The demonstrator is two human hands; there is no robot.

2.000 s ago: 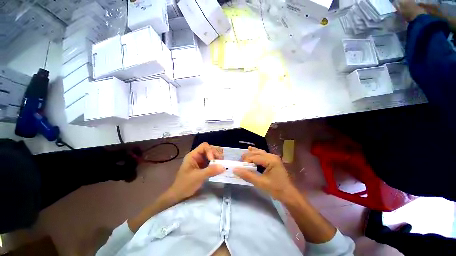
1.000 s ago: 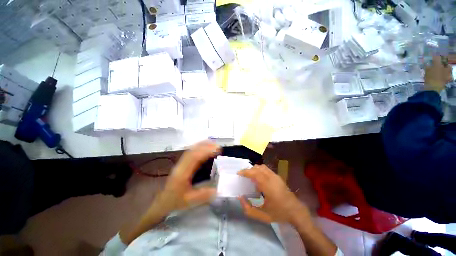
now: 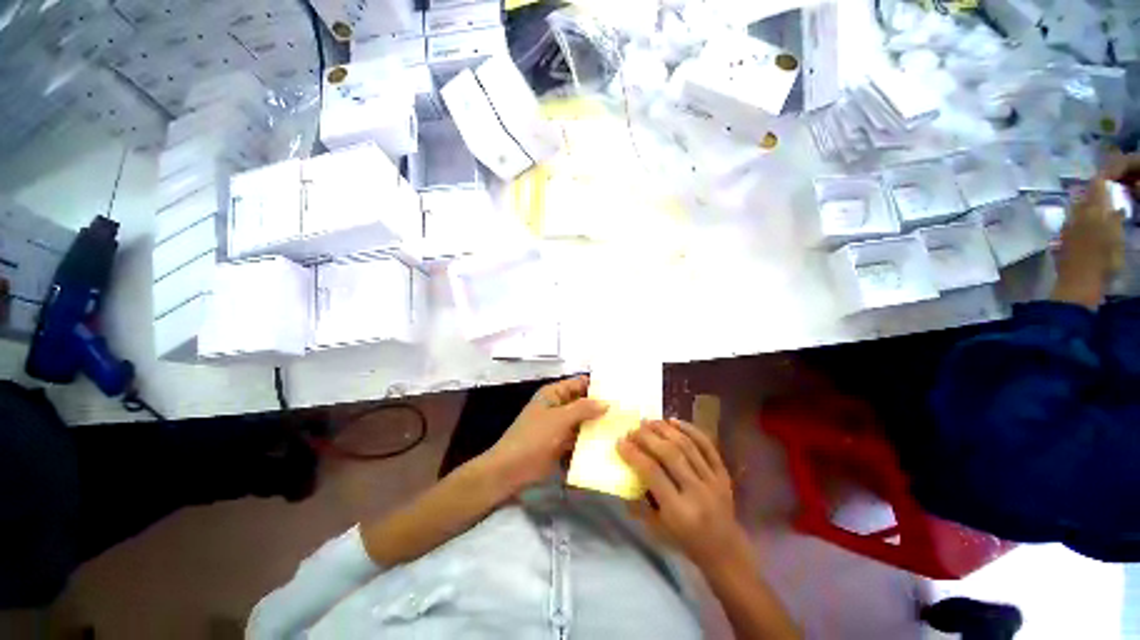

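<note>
A yellow label sheet [image 3: 609,453] is held above my lap at the bench's front edge. Its upper part is washed out to white by glare. My left hand [image 3: 550,431] grips the sheet's left edge between thumb and fingers. My right hand [image 3: 681,481] holds its right side, fingers lying over it. White product boxes [image 3: 256,306] stand stacked at the left of the bench. A low white box [image 3: 525,340] lies at the front edge, just beyond my left hand.
A blue heat gun [image 3: 73,306] lies at the far left. Open boxes with trays [image 3: 888,273] stand in rows at right, near another person's hand [image 3: 1094,238] and dark blue sleeve. A red stool [image 3: 863,488] is below right. Clear bags and boxes fill the back.
The white box that was in my hands is no longer in them. Both hands now hold the yellow sheet, which lay at the bench's front edge before. The neighbour's hand has shifted slightly.
</note>
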